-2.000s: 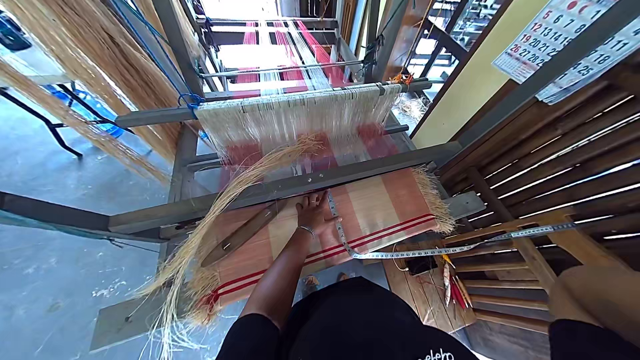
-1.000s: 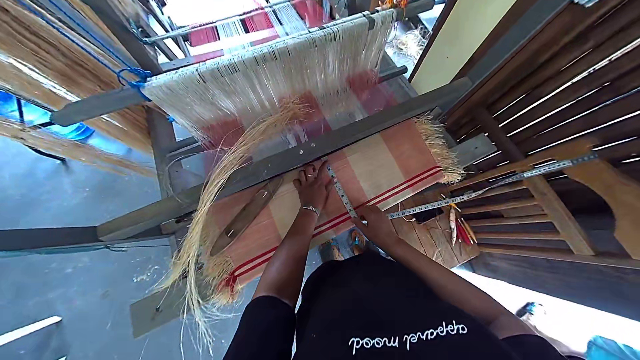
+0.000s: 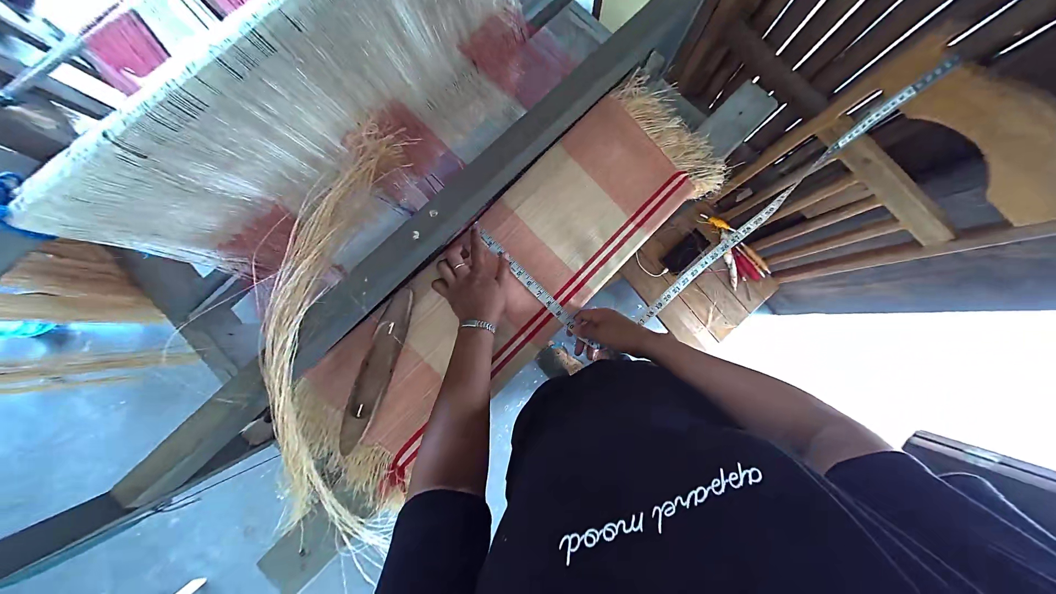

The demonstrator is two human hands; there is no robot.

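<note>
Pink and cream woven cloth (image 3: 569, 198) with red stripes lies across the loom, fringed at both ends. My left hand (image 3: 474, 280) presses a measuring tape (image 3: 532, 285) onto it beside the loom's wooden beam (image 3: 454, 206). The tape crosses the cloth to its near edge, where my right hand (image 3: 610, 330) grips it between the fingers. From there it runs up to the right. A wooden weaving shuttle (image 3: 375, 371) rests on the cloth left of my left hand. A bundle of loose fibres (image 3: 289, 330) hangs over the beam.
White warp threads (image 3: 272, 107) stretch behind the beam. At right, the tape's far part passes over a slatted wooden chair (image 3: 899, 190). A wooden bench (image 3: 685, 305) holds a dark object and several small coloured items (image 3: 747, 264). My feet are partly visible below the cloth.
My right hand, not seen on the cloth two seconds ago, now holds the tape at the near edge. My left hand has stayed by the beam. The view has turned and moved closer.
</note>
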